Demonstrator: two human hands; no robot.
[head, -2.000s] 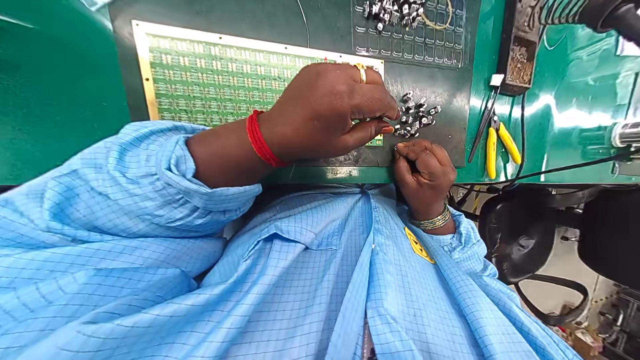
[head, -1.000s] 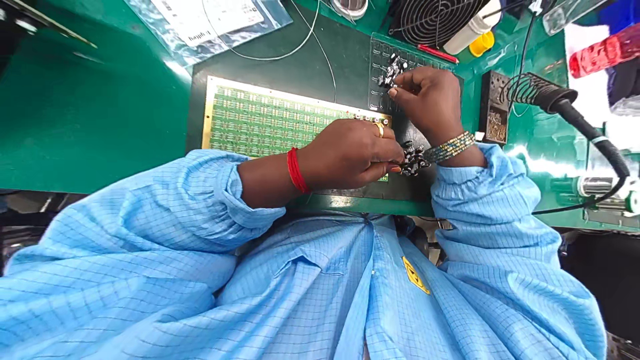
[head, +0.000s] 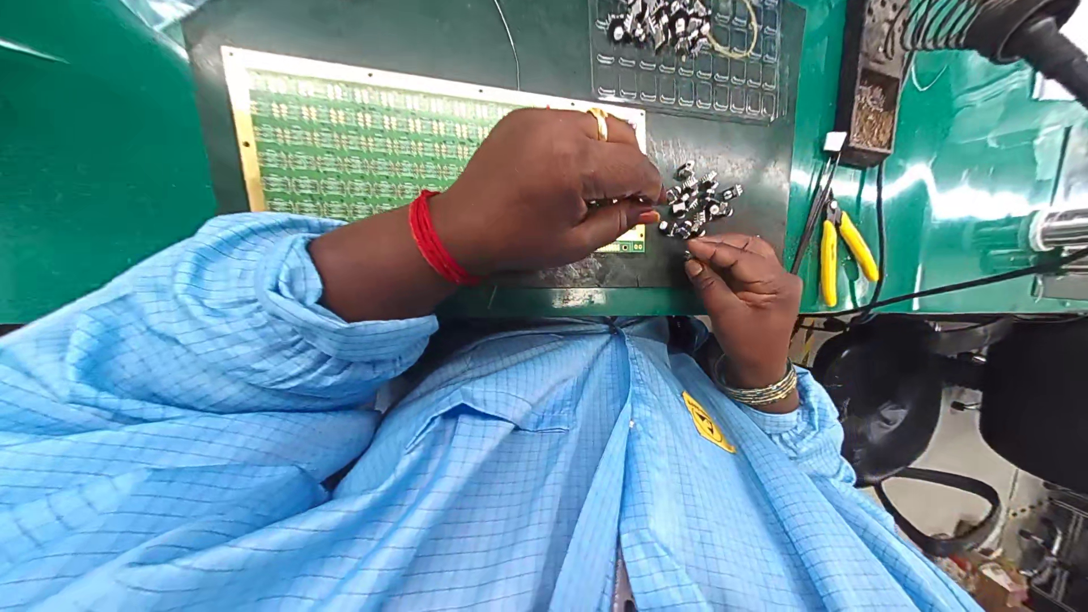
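Note:
My left hand (head: 569, 191), with a red thread at the wrist and a ring, lies over the right end of a green printed circuit board panel (head: 357, 144). Its thumb and fingertips are pinched together beside a small pile of electronic components (head: 697, 202); whether they hold a part is hidden. Just below the pile, my right hand (head: 744, 285) pinches a small component (head: 688, 254) between thumb and index finger, near the front edge of the dark mat (head: 731, 153). More components (head: 659, 25) rest on a clear plastic blister tray (head: 688, 85) behind.
Yellow-handled cutters (head: 841, 251) and tweezers (head: 816, 208) lie right of the mat. Behind them are a soldering stand's tray (head: 871, 110) and a coiled iron holder (head: 943, 25). A black cable (head: 960, 296) crosses the green table at right.
My right hand has come back from the component heap on the blister tray to the mat's front edge. My left hand stays over the panel's right end. The view has shifted.

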